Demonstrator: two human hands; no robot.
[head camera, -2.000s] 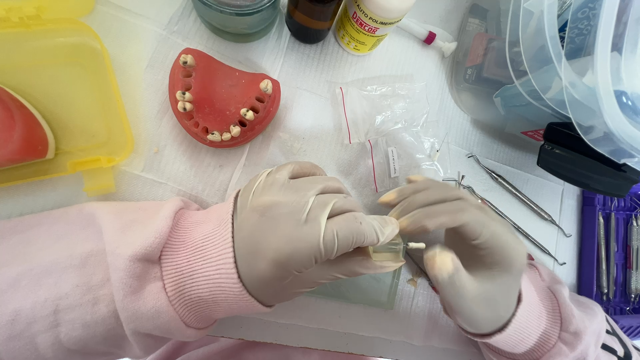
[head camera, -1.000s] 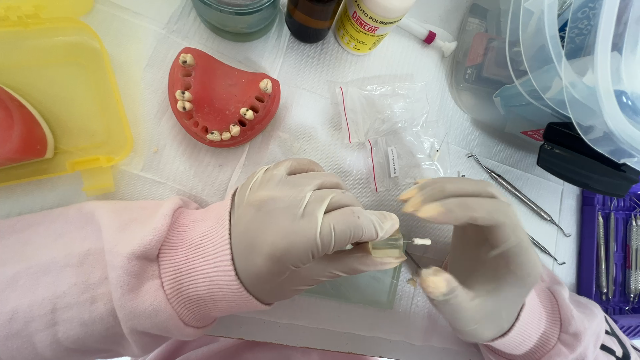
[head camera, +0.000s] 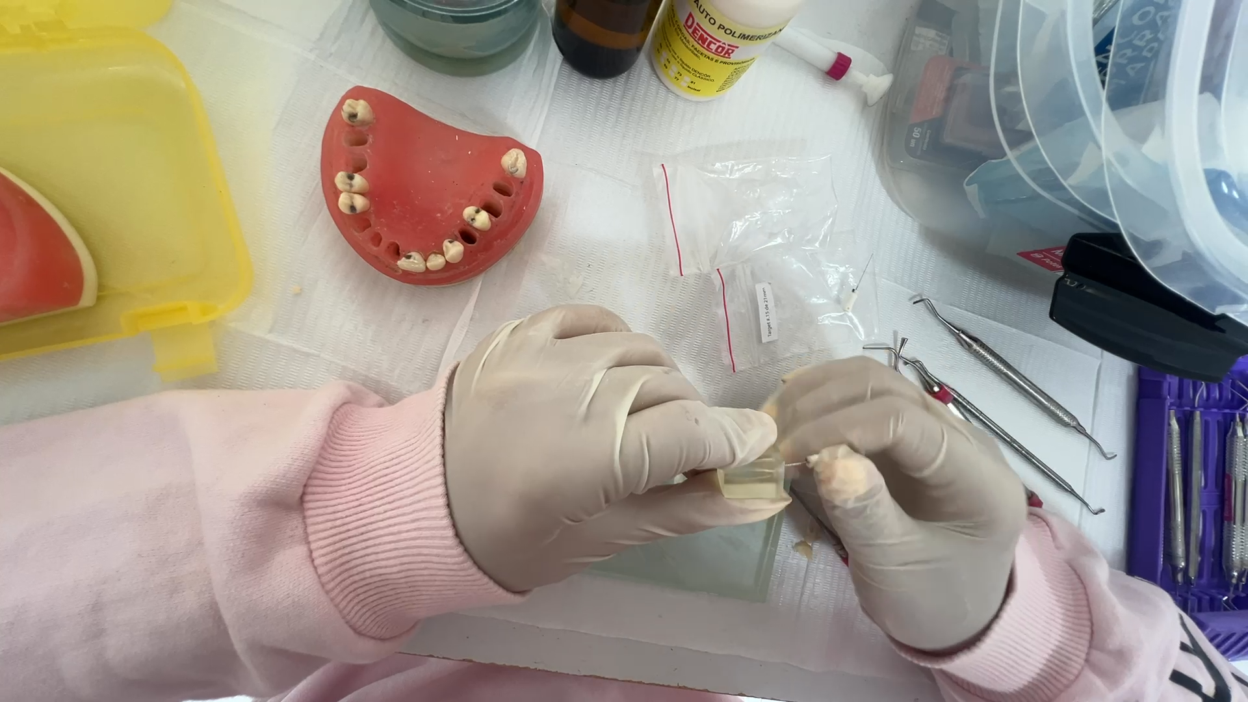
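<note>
My gloved left hand (head camera: 595, 448) pinches a small clear block (head camera: 753, 479) between thumb and fingers. A thin pin (head camera: 796, 464) sticks out of the block's right side, with a small whitish lump (head camera: 817, 458) at its end. My gloved right hand (head camera: 907, 487) is at that lump, its thumb against it and its fingers bent above; whether the fingers close on it is hard to tell. Below the hands lies a glass slab (head camera: 682, 561), partly covered. The red dental arch model (head camera: 429, 185) with several teeth sits behind my left hand.
Small plastic bags (head camera: 756, 210) lie behind the hands. Metal dental instruments (head camera: 1014, 380) lie at right, beside a purple instrument tray (head camera: 1150, 468). A clear plastic container (head camera: 936, 166), a Dencor bottle (head camera: 717, 44), a brown bottle (head camera: 600, 34) and a glass jar (head camera: 458, 29) stand behind. A yellow box (head camera: 210, 195) is at left.
My right thumb and fingers have moved in to the whitish lump on the pin, which stood free of them one second ago. My left hand keeps its hold on the clear block.
</note>
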